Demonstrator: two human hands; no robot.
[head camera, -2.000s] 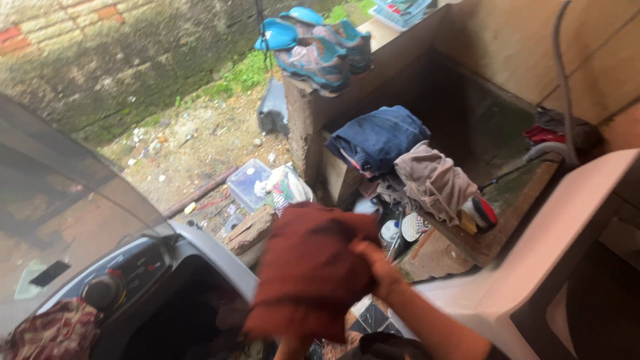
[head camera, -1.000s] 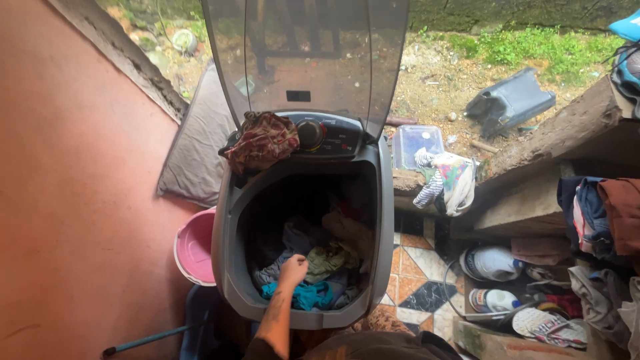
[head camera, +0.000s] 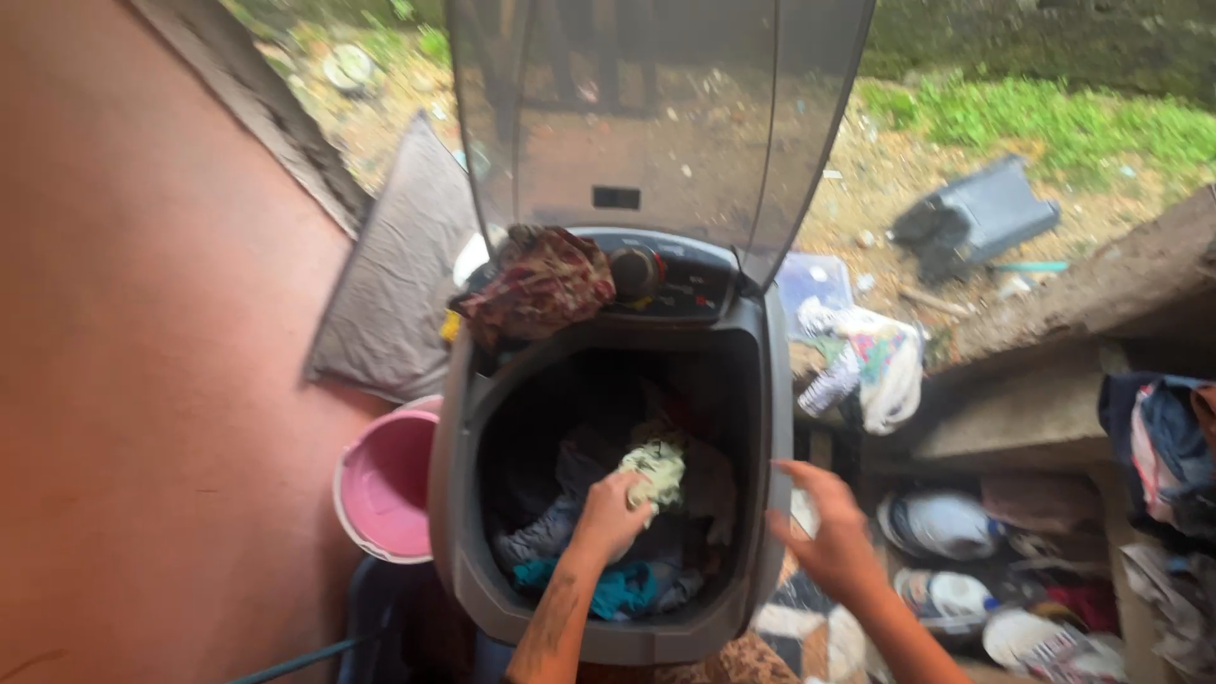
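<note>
Inside the dark tub of a top-loading washing machine (head camera: 779, 427), my left hand (head camera: 611, 518) grips a pale green cloth (head camera: 655, 472). Below that hand lie a turquoise cloth (head camera: 624, 591) and a grey-blue garment (head camera: 541, 537). My right hand (head camera: 825, 524) is just outside the tub's right rim, fingers apart, holding nothing. A red patterned cloth (head camera: 546, 285) is bunched on the control panel, left of the knob (head camera: 635, 274). The see-through lid (head camera: 655, 114) stands raised behind the panel.
A pink bucket (head camera: 385, 484) and a grey cushion (head camera: 389, 275) are left of the machine. To the right are a clear plastic box (head camera: 815, 285) with white cloth (head camera: 888, 366) beside it, a concrete ledge (head camera: 1016, 404), clothes (head camera: 1173, 446) and plastic bottles (head camera: 940, 524).
The view has swung left to the washing machine since the first frame. My left hand now has the pale green cloth, which lay in the tub a second ago. My right hand has come into view.
</note>
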